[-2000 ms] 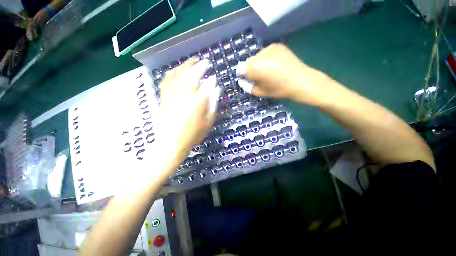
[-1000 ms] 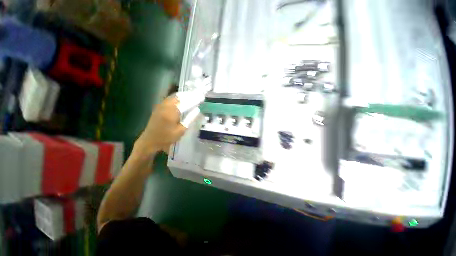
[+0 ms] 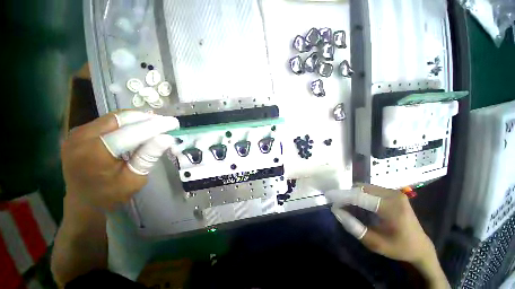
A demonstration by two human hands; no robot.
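Note:
The left fixture (image 3: 228, 155) holds four shiny dark housings in a row, with a green bar (image 3: 231, 127) behind them. My left hand (image 3: 127, 149), with white finger cots, pinches the bar's left end between its fingertips. My right hand (image 3: 378, 217), also with finger cots, is over the machine's front edge, right of the fixture. Its fingertips are slightly apart and blurred, with nothing visible between them. Loose housings (image 3: 317, 87) lie in a cluster behind. Small black inserts (image 3: 304, 148) lie in piles right of the fixture.
A second fixture (image 3: 415, 127) with a green bar stands on the right, beyond a grey divider (image 3: 361, 101). White round pieces (image 3: 149, 93) lie behind my left hand. A red button (image 3: 409, 192) is beside my right hand. Printed white boxes (image 3: 497, 163) stand at the far right.
The view has turned from the tray bench to the machine and moved closer. My left hand has moved from beside the fixture's rear corner onto the green bar's end. My right hand has come into view.

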